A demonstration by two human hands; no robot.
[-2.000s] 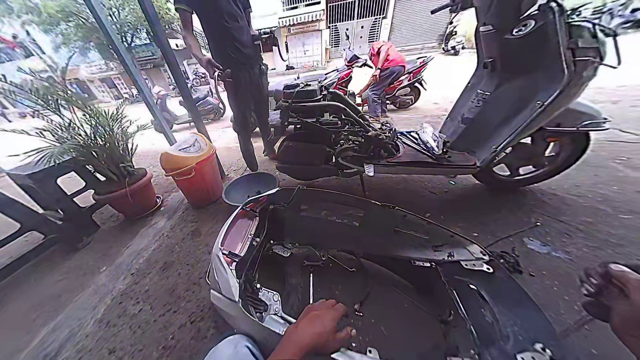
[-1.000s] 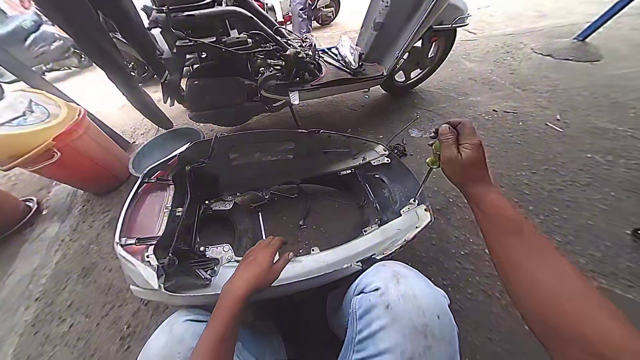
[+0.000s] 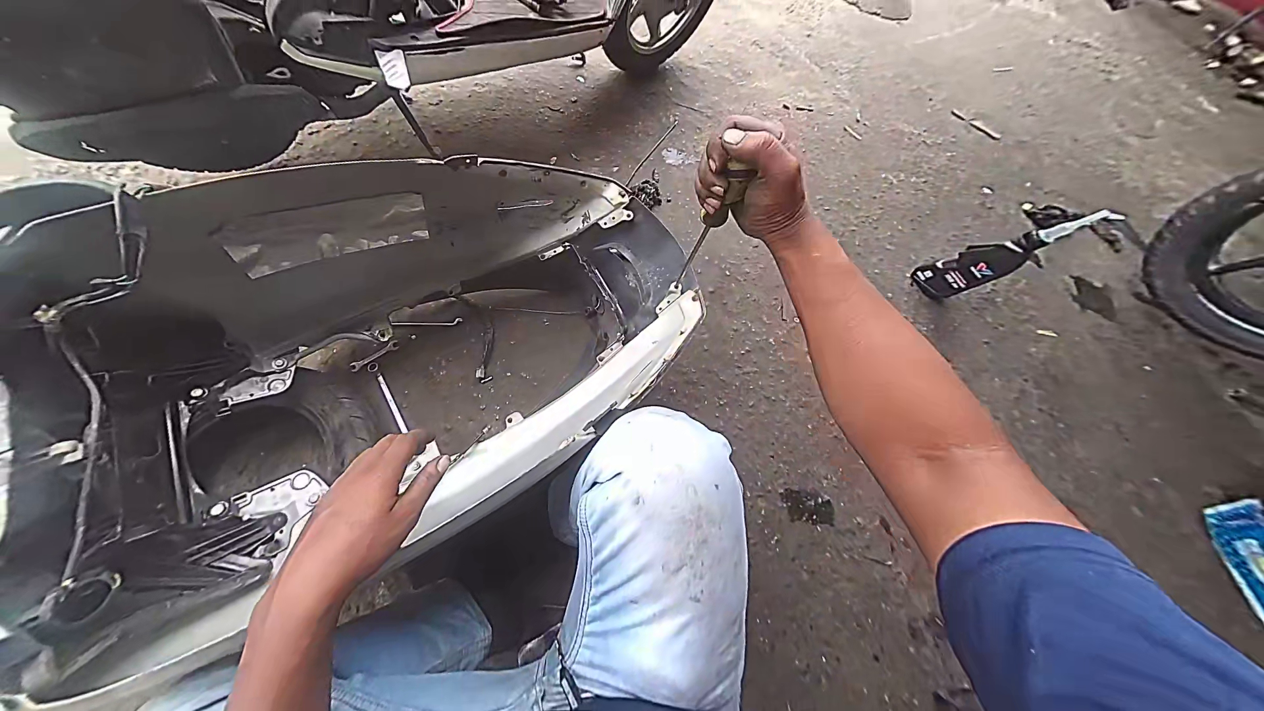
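A scooter's rear body cowl (image 3: 553,425), white outside and dark inside, lies inner side up on the ground before my knees. My right hand (image 3: 752,178) is closed around the handle of a screwdriver (image 3: 698,249), whose shaft slants down to a metal tab at the cowl's narrow right end. My left hand (image 3: 380,494) rests on the near white edge with its fingers spread, holding nothing. A spanner (image 3: 391,397) shows through the opening just beyond its fingertips.
A partly stripped scooter (image 3: 494,59) stands behind the cowl. To the right lie a black bottle (image 3: 973,272) and a wheel with a tyre (image 3: 1210,262). A blue packet (image 3: 1239,548) is at the right edge. Twigs and small debris dot the ground.
My right hand was apart from the cowl at the right edge two seconds ago; one second ago the screwdriver reached the cowl's end, as now. The view has moved closer and rightward.
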